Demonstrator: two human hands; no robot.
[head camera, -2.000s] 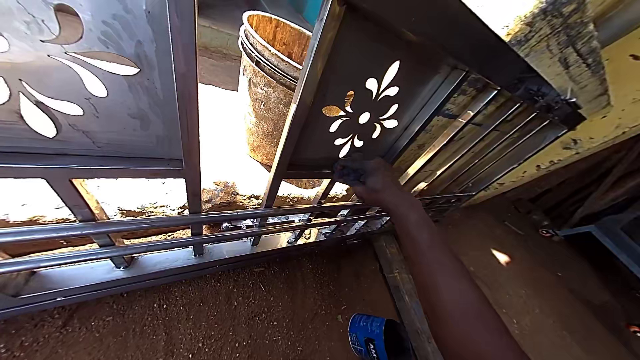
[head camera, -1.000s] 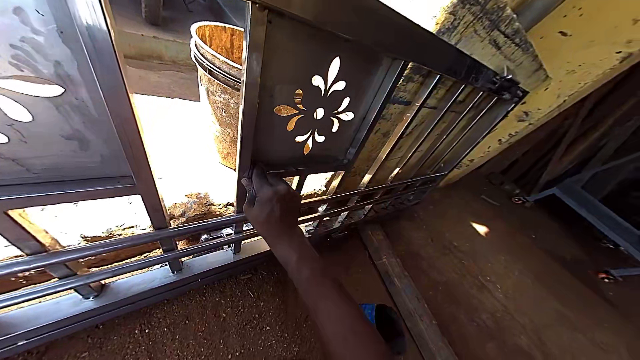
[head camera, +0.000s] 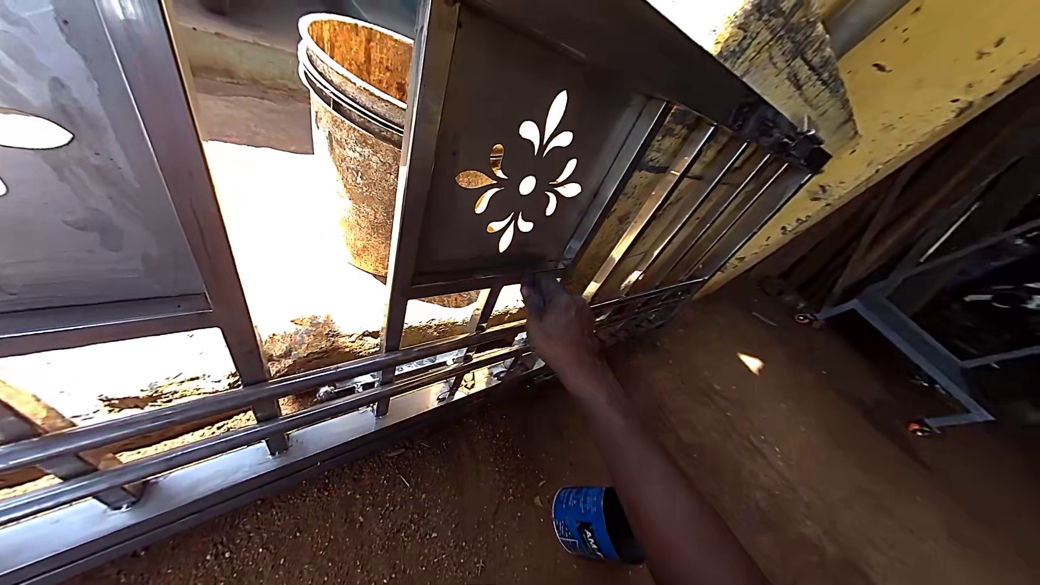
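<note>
My right hand (head camera: 559, 325) reaches in from the lower right to the lower right corner of a dark sheet-metal panel (head camera: 487, 106) with a cut-out flower pattern. Its fingertips are at the panel's bottom frame bar (head camera: 479, 281); they look dark, and whether they hold something small cannot be told. The panel is part of a metal gate with round horizontal rails (head camera: 325, 390) below and narrow bars (head camera: 662, 195) at the right. Below the hand, partly behind the forearm, a blue can (head camera: 581, 524) lies on the dirt. My left hand is out of view.
Behind the gate stands a rusty, stained bucket (head camera: 357, 179). A second cut-out panel (head camera: 89, 219) fills the left side. A yellow wall (head camera: 918, 89) rises at the upper right, and a grey metal frame on small casters (head camera: 918, 357) stands on the dirt floor at the right.
One second ago my right hand was at the flower panel's lower left corner; now it is at the lower right one. The blue can shows more fully than one second ago.
</note>
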